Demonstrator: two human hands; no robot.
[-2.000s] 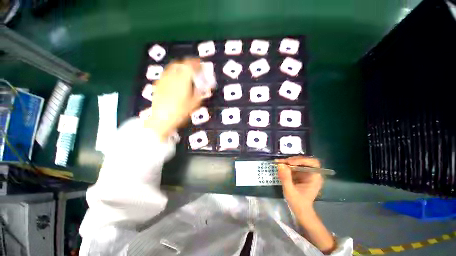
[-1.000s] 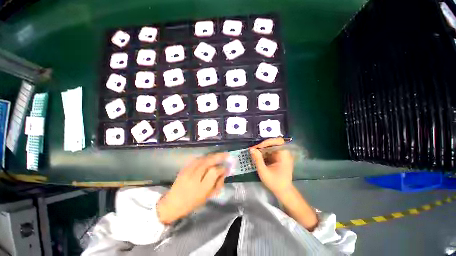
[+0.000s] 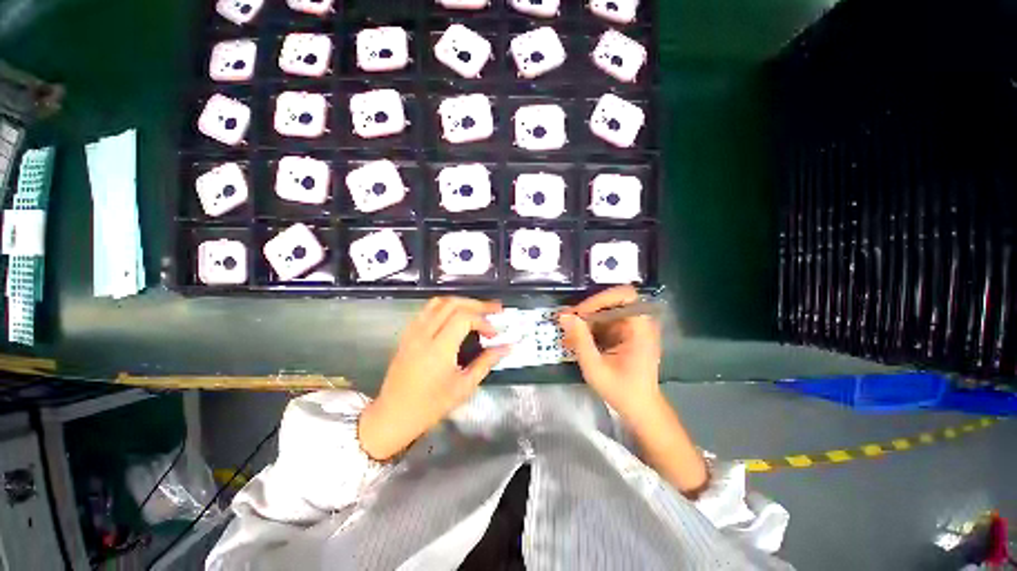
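My left hand (image 3: 435,355) is at the bench's front edge, thumb and fingers closed on a white housing (image 3: 499,330) that overlaps the left end of the dot sheet. My right hand (image 3: 616,348) holds thin grey tweezers (image 3: 620,313) across its fingers, over the right end of the white sheet with dark dots (image 3: 542,339). The tweezer tip is too small to make out. The black blister tray (image 3: 424,291) lies just beyond both hands, with white housings (image 3: 465,255) in its pockets. One pocket in the back row holds no housing.
Tall black stacked trays (image 3: 892,257) stand at the right. Pale blank strips (image 3: 116,218) and a banded bundle of teal dotted strips (image 3: 26,234) lie at the left. Blue bins (image 3: 881,390) and yellow-black floor tape (image 3: 831,457) are below the bench at the right.
My left hand has come from over the tray to the dot sheet with a housing. The tweezers stay in my right hand. The view has shifted, so the tray sits higher in the picture.
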